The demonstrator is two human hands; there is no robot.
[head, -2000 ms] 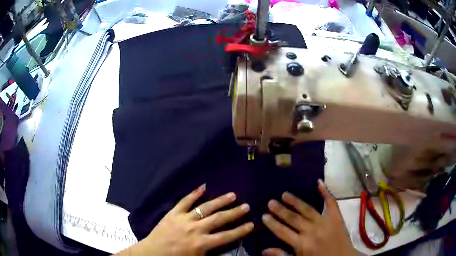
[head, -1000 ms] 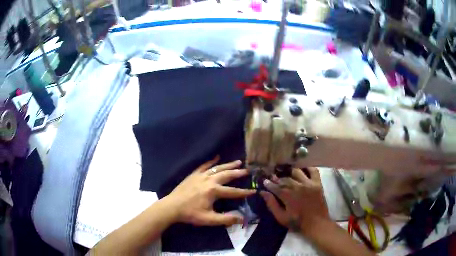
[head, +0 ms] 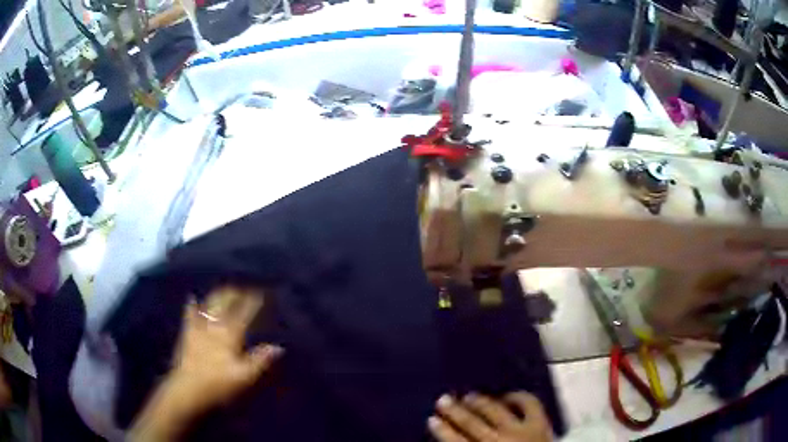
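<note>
A dark fabric panel (head: 346, 285) spreads under the cream machine head (head: 484, 216) and out to the left. My left hand (head: 212, 345), with a ring, is on the panel's left part, thumb apart from the fingers; it is blurred, and its fingertips are hard to make out. My right hand (head: 492, 421) lies flat on the dark cloth below the needle area, cut off by the bottom edge. The presser foot and needle are not clearly seen against the dark cloth.
Scissors (head: 635, 371) with red and yellow handles lie right of the cloth, beside dark scraps (head: 743, 350). Light stacked pieces (head: 130, 216) lie at the left, partly covered by the dark panel. A purple machine (head: 26, 246) stands far left. A white trough (head: 346, 65) is behind.
The dark panel has swung left and towards me, now covering part of the light stack. My left hand has moved left. My right hand has moved down from the needle area.
</note>
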